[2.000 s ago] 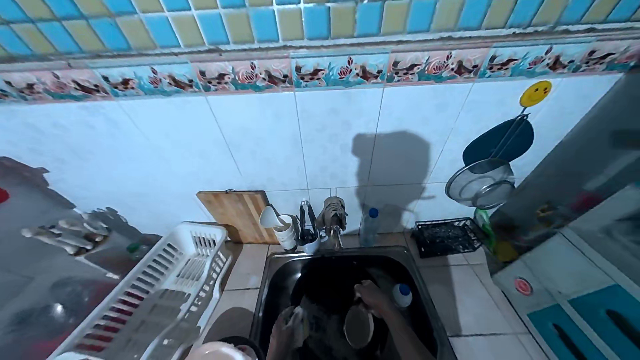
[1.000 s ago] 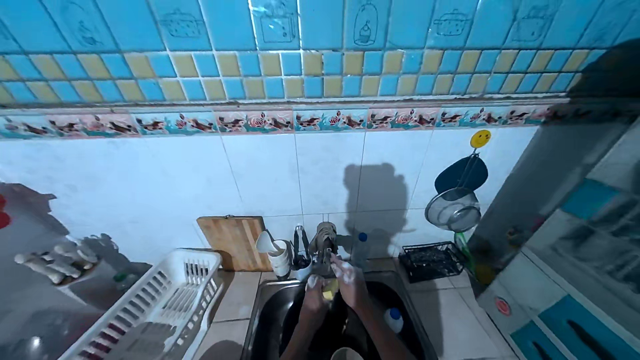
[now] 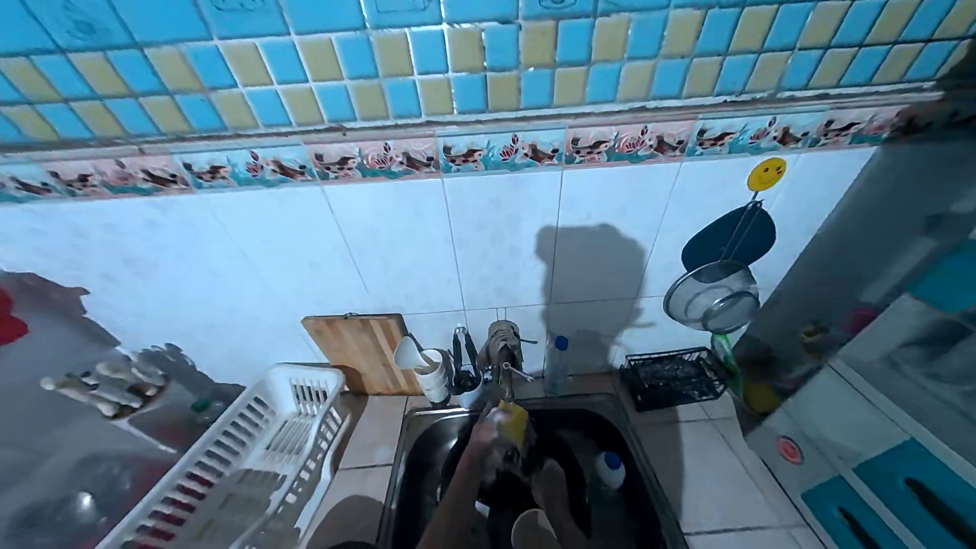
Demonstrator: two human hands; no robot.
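Observation:
My left hand is closed on a yellow sponge just below the faucet, over the metal sink. Lower and to the right, my right hand reaches down into the sink; its fingers are dim, and I cannot tell whether it holds anything. A pale cup lies beneath my right hand, near the bottom edge of the view. Dark cookware sits in the sink around my hands. A white bottle with a blue cap rests at the sink's right side.
A white dish rack stands left of the sink. Along the wall are a wooden cutting board, stacked cups, a utensil holder, a clear bottle and a black wire basket. Strainers hang at the right.
Both hands were together at the sponge below the faucet one second ago; now my right hand is lower, apart from it. Two seconds ago my right hand was at the cup.

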